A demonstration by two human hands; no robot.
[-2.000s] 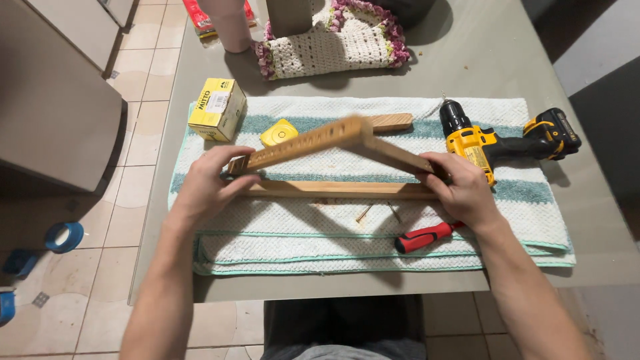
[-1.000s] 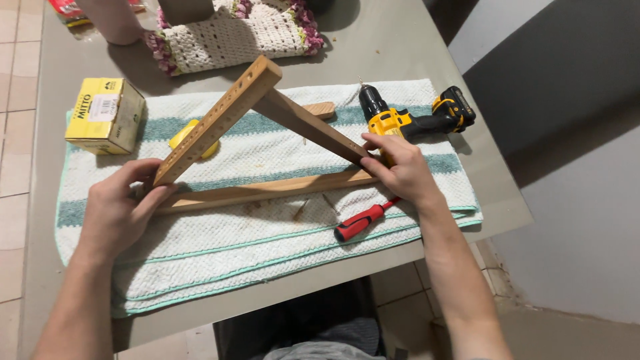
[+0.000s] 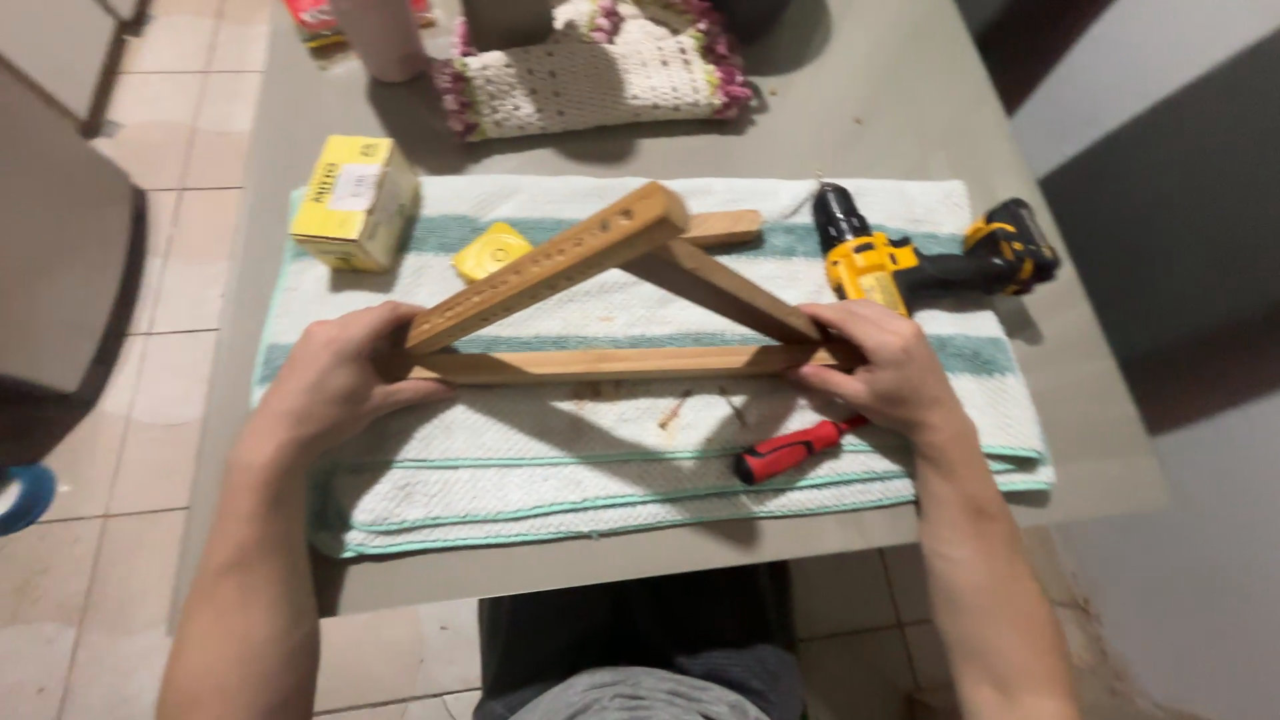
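Observation:
A triangular wooden frame (image 3: 550,265) of three bars is held up over a folded striped towel (image 3: 480,500). Its left upper bar has a row of holes. My left hand (image 3: 350,370) grips the left corner, and my right hand (image 3: 875,365) grips the right corner, where two bars meet. Just below my right hand lies a red and black screwdriver (image 3: 795,450), its tip hidden by that hand. Screws (image 3: 675,410) lie on the towel under the frame. Behind the frame are a yellow tape measure (image 3: 492,250) and a loose wooden piece (image 3: 725,228), each partly covered.
A yellow and black cordless drill (image 3: 880,260) lies on the towel's right side. At its back left stands a yellow cardboard box (image 3: 355,205). A crocheted cloth (image 3: 600,80) and a pink cylindrical container (image 3: 380,35) are farther back on the grey table (image 3: 900,110).
Both hands still hold the frame's two lower corners; its raised corner appears lower against the towel than one second ago. The view has shifted left since then.

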